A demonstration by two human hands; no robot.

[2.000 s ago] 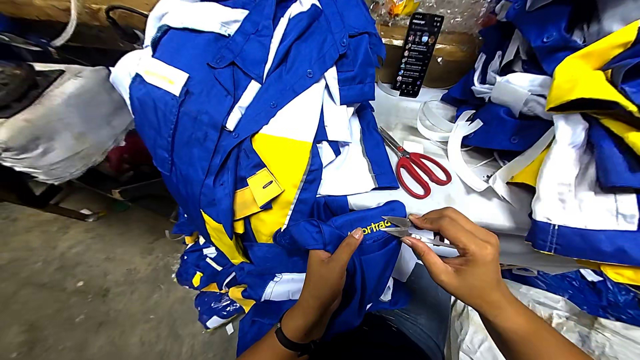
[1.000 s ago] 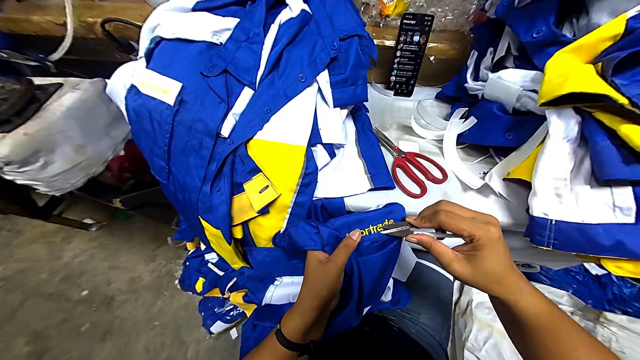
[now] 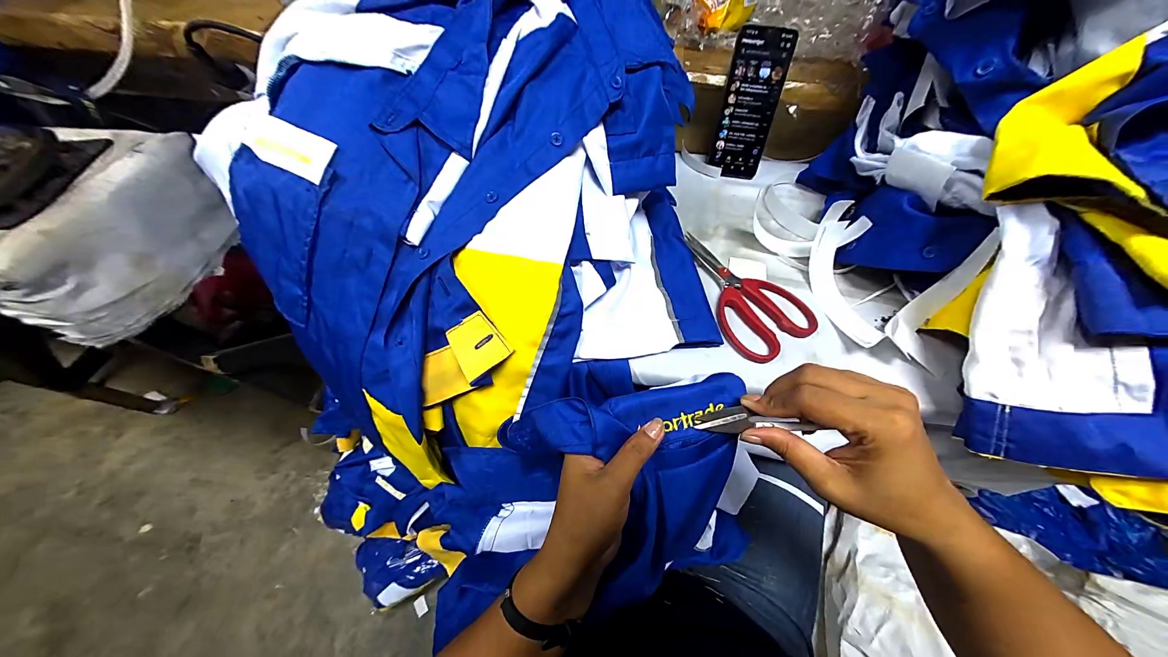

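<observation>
My left hand (image 3: 598, 497) grips a blue garment (image 3: 680, 474) over my lap, its thumb beside yellow embroidered lettering on a blue band. Between the thumb and fingers of my right hand (image 3: 849, 438) are small metal thread snips (image 3: 730, 421), whose blades lie at the lettering. Red-handled scissors (image 3: 753, 306) rest just beyond, on the white surface. Blue, white and yellow workwear (image 3: 429, 201) with buttons is heaped in front of me to the left, and a yellow tab (image 3: 479, 347) shows on it.
A phone (image 3: 753, 100) with a lit screen leans upright at the back. White tape strips (image 3: 835, 274) curl right of the scissors. More blue, white and yellow garments (image 3: 1058, 365) are piled at the right. A pale sack (image 3: 109, 228) stands at the left, above the concrete floor (image 3: 182, 520).
The snips in my right hand have tilted from angled across the lettering to lying nearly level at its right end. My left hand keeps its hold on the garment.
</observation>
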